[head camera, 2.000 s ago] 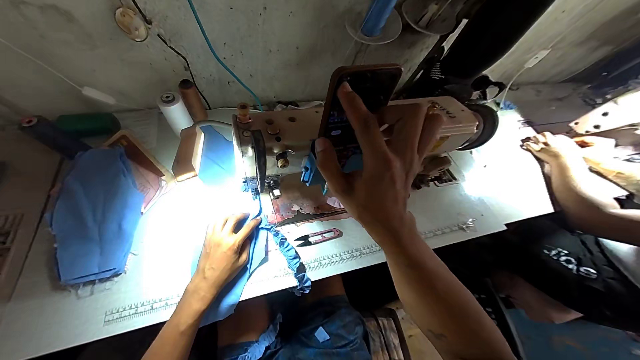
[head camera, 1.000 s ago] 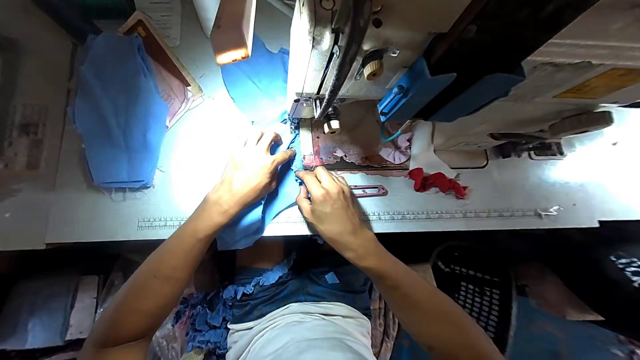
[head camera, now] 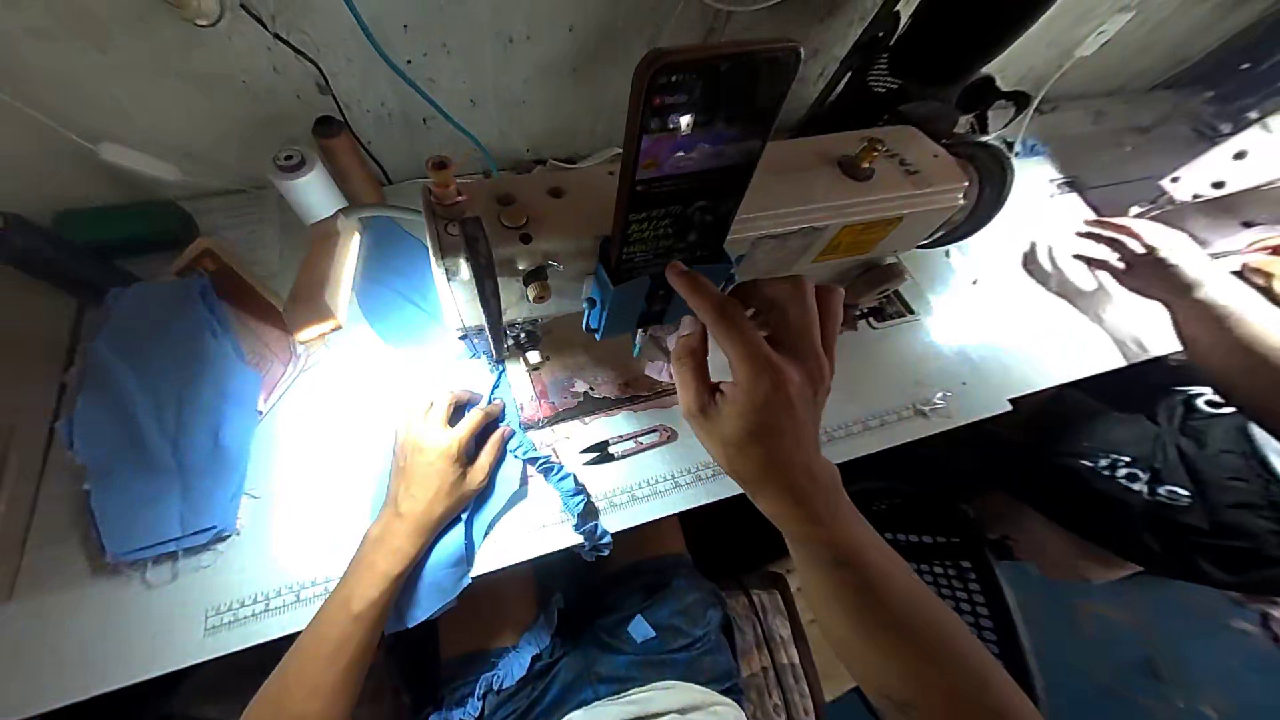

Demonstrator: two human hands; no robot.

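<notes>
My left hand [head camera: 445,455] lies flat on blue fabric [head camera: 440,560] just left of the needle area, its fingers on the cloth. A gathered blue strip [head camera: 560,485] trails from there to the table's front edge. My right hand [head camera: 765,385] is raised in front of the sewing machine [head camera: 800,190], its index fingertip at the lower edge of a smartphone [head camera: 700,160]. The phone, its screen lit, stands in a blue holder [head camera: 622,300] on the machine. Thread snips [head camera: 630,443] lie between my hands, on the table near the machine bed.
Stacked blue fabric pieces [head camera: 165,415] lie at the left beside a wooden box [head camera: 235,290]. A lamp [head camera: 325,275] shines near the needle. Thread cones [head camera: 305,185] stand behind. A measuring tape [head camera: 660,487] runs along the front. Another person's hand [head camera: 1150,260] is at the far right.
My right hand has left the fabric, where it was one second ago, and is back at the phone. My left hand stays on the cloth. The view has shifted strongly up again.
</notes>
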